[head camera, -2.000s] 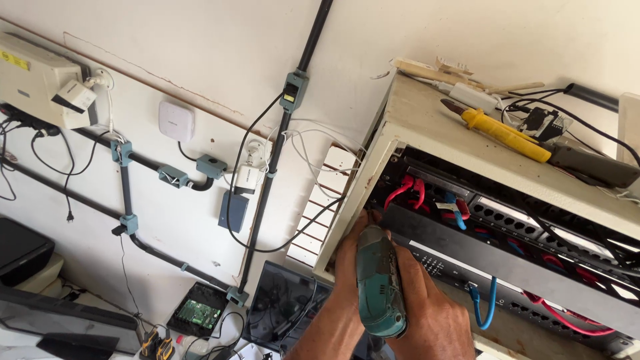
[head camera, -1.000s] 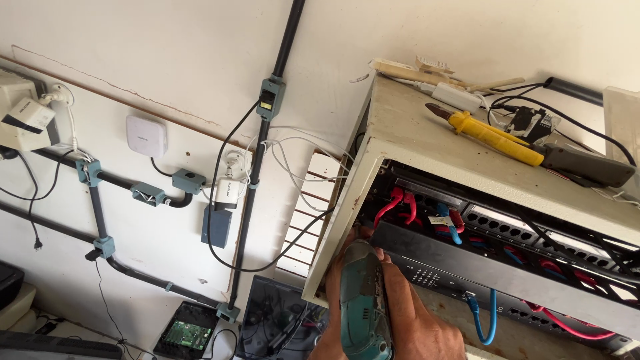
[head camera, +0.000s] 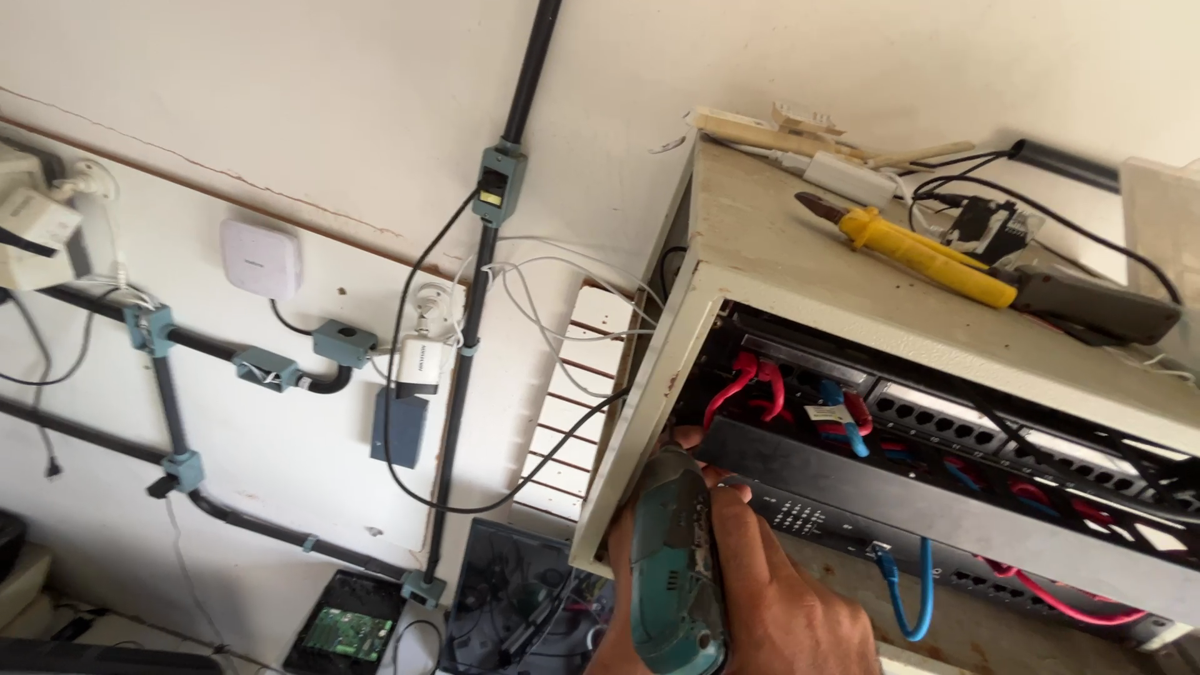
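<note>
A teal and black cordless drill (head camera: pixel 677 572) points into the left end of an open beige metal rack cabinet (head camera: pixel 637 422). My right hand (head camera: pixel 792 586) is against the drill's right side and seems to grip it; the handle is hidden. Mostly behind the drill, my left hand (head camera: pixel 621 572) reaches up along its left side, and a fingertip shows near the drill's nose. The drill's tip and whatever it touches are out of sight. Beside the fingers lies the left end of a black rack panel (head camera: pixel 844 478), above a network switch (head camera: pixel 806 516) with a blue cable (head camera: pixel 923 600).
Yellow-handled pliers (head camera: pixel 928 255), a white adapter (head camera: pixel 851 178) and loose cables lie on the cabinet top. Red patch cables (head camera: pixel 771 389) cross the patch panel (head camera: pixel 937 422). On the left wall are black conduit (head camera: pixel 459 412), a white camera (head camera: pixel 422 364) and a hanging black cable (head camera: pixel 389 422).
The view has shifted and come closer to the cabinet. The drill remains at the cabinet's left end, with both hands around it.
</note>
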